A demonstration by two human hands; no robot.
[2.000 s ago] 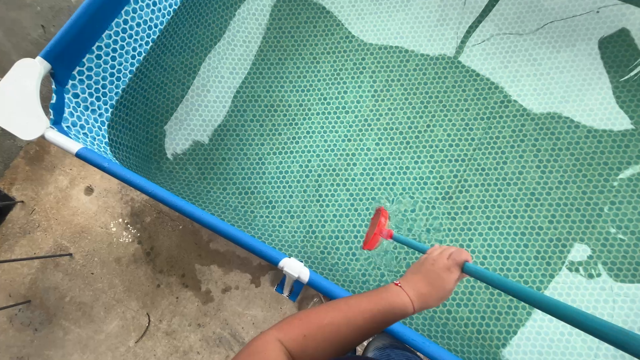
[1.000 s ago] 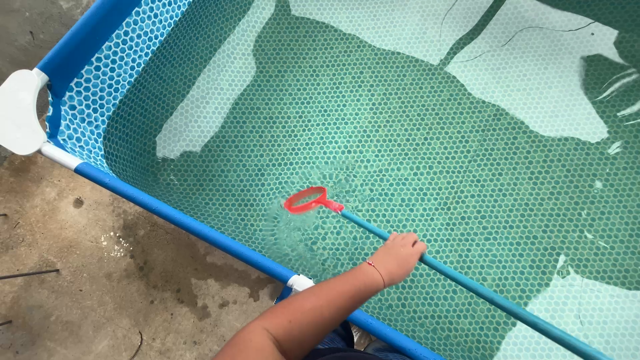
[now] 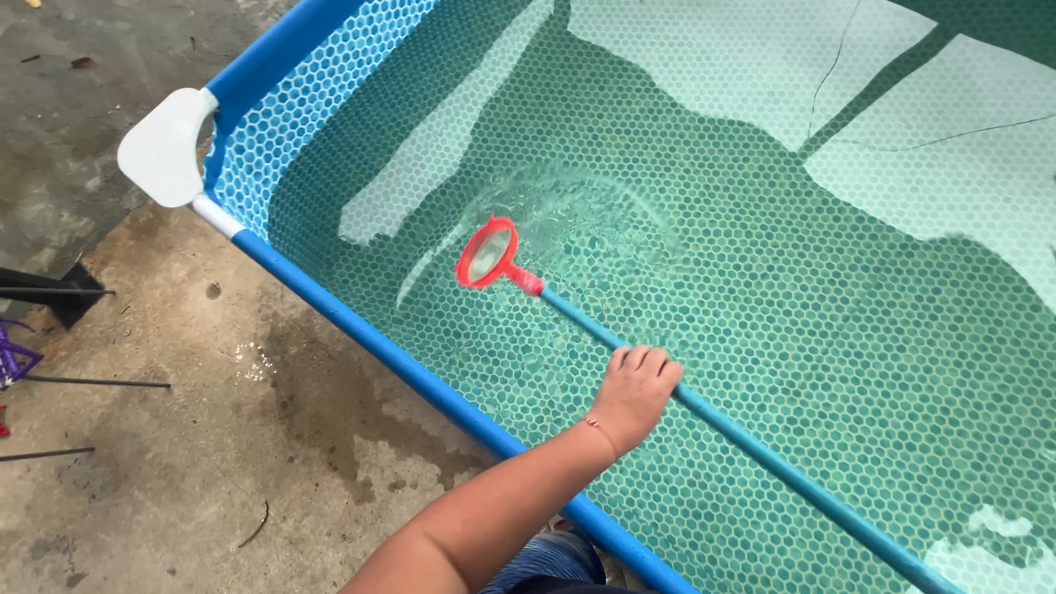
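Note:
My left hand (image 3: 639,396) is closed around the blue pole (image 3: 784,466) of a skimmer net, with a thin bracelet at the wrist. The pole runs from the lower right edge of the view to a red oval net head (image 3: 488,252) with pale mesh. That head is at the water surface in the frame pool, left of and beyond my hand, and ripples spread around it. The left forearm reaches across the pool's blue top rail (image 3: 363,334). My right hand is out of view.
A white corner joint (image 3: 169,148) links the pool rails at the upper left. Concrete floor (image 3: 190,445) with wet patches lies outside the pool. Thin dark rods (image 3: 99,382) and a purple object (image 3: 15,355) are at the left edge. Reflections cover parts of the water.
The net head has moved left through the water, nearer the pool's corner, and its ring has turned from nearly edge-on to facing more upward. My left hand has moved the same way, still on the pole.

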